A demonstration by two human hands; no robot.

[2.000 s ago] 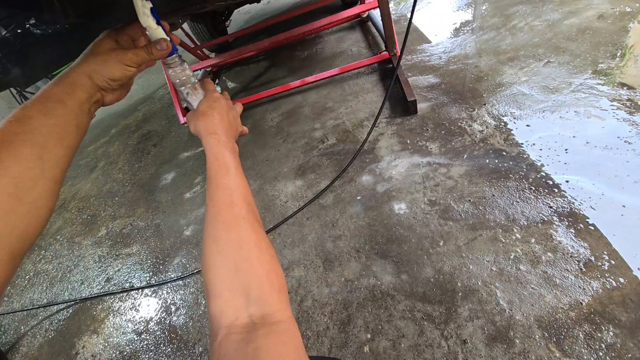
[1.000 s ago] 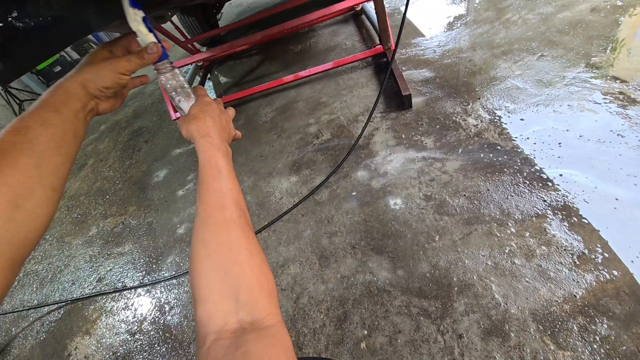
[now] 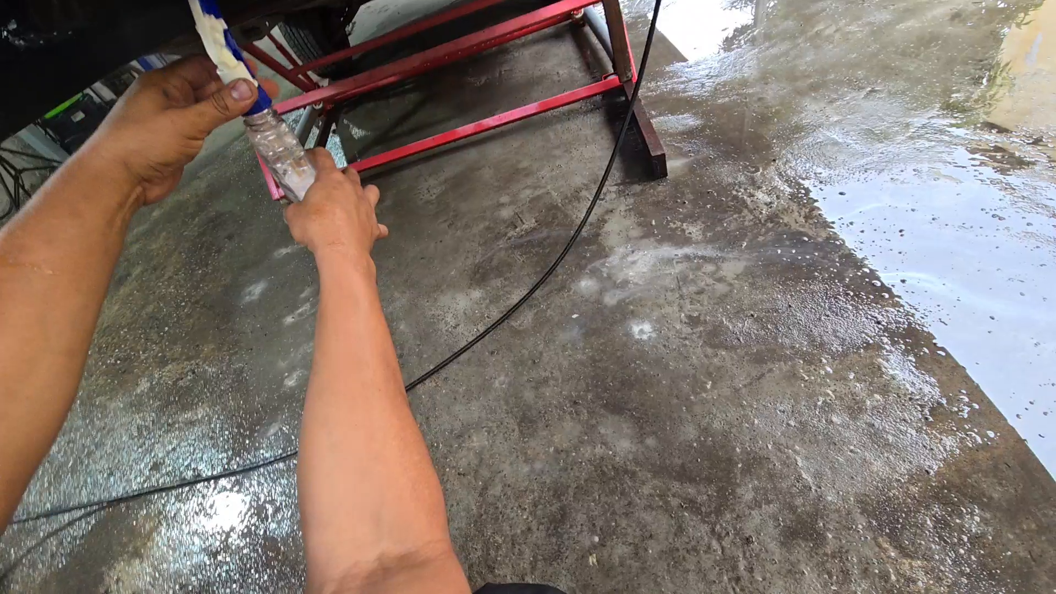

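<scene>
At the upper left, my left hand grips a blue and cream-white tube or nozzle piece, its thumb pressed on the front. Just below, my right hand is closed around the lower part of a clear plastic bottle with some whitish matter inside. The bottle is tilted, and its upper end meets the blue part. The top of the blue and white piece runs out of the frame.
A red metal frame stands under a dark vehicle body, with a tyre behind it. A black hose curves over the wet concrete floor. Water pools at the right. Dark cables lie at the far left.
Both hands keep their hold on the bottle and the blue and white piece. More of the bottle shows above my right hand than two seconds ago. The view has shifted slightly.
</scene>
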